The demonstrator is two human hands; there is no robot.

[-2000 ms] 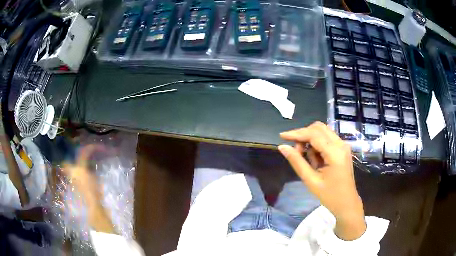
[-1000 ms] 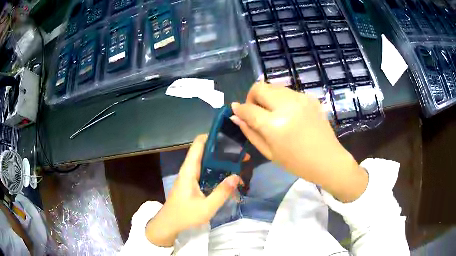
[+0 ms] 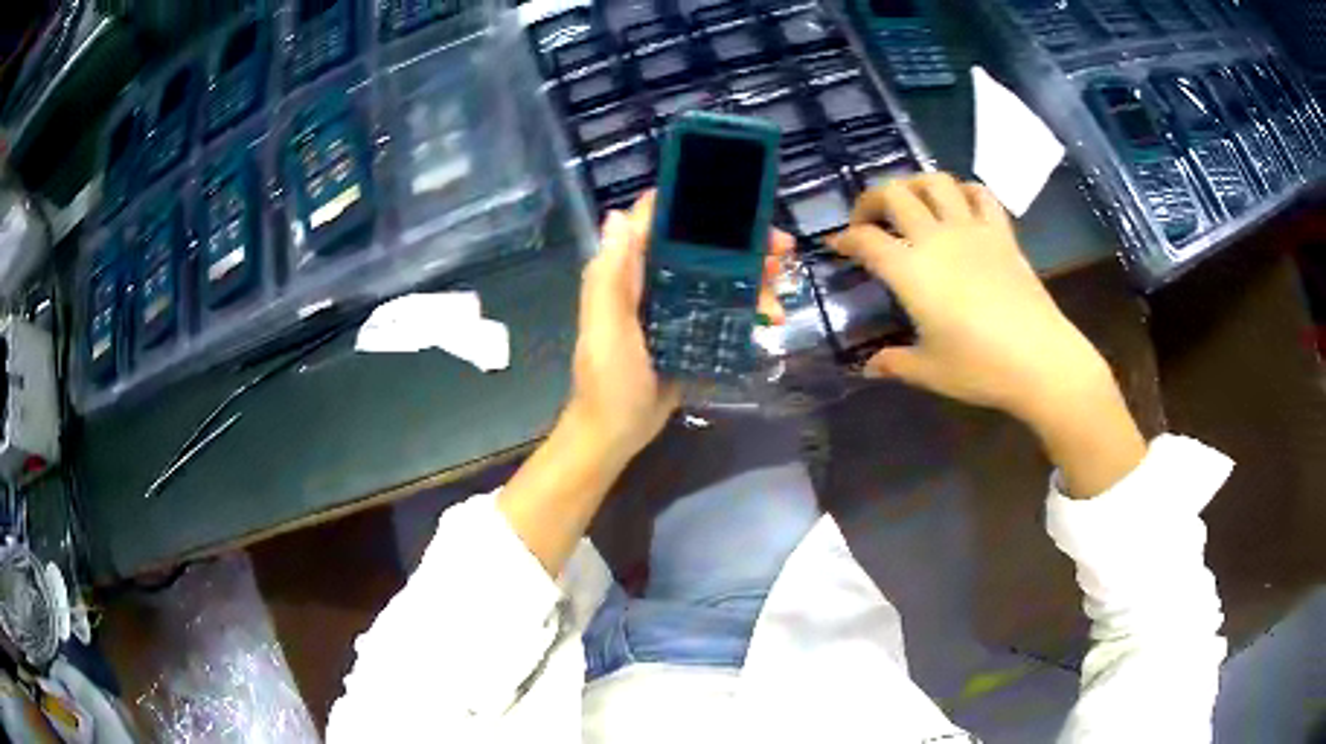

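My left hand (image 3: 618, 327) holds a dark teal keypad phone (image 3: 713, 247) upright, its dark screen and keys facing me, in front of the lens tray. My right hand (image 3: 967, 298) is over the lower right part of the lens tray (image 3: 662, 69), fingers bent and apart from the phone. Its fingertips are at the black frames; I cannot tell whether they touch or hold one. The tray holds black-framed lenses in a grid, its lower part partly hidden behind the phone and my hands.
A clear phone tray (image 3: 480, 218) with teal phones stands at left, another (image 3: 1149, 146) at far right. A white wipe (image 3: 436, 327) and tweezers (image 3: 194, 454) lie on the bench. A white paper piece (image 3: 1014, 141) and a loose phone (image 3: 909, 51) are right. A small fan (image 3: 32, 603) stands far left.
My left hand has raised the phone over the lens tray and turned it upright. My right hand has left the phone and moved right to the tray. The view has shifted right.
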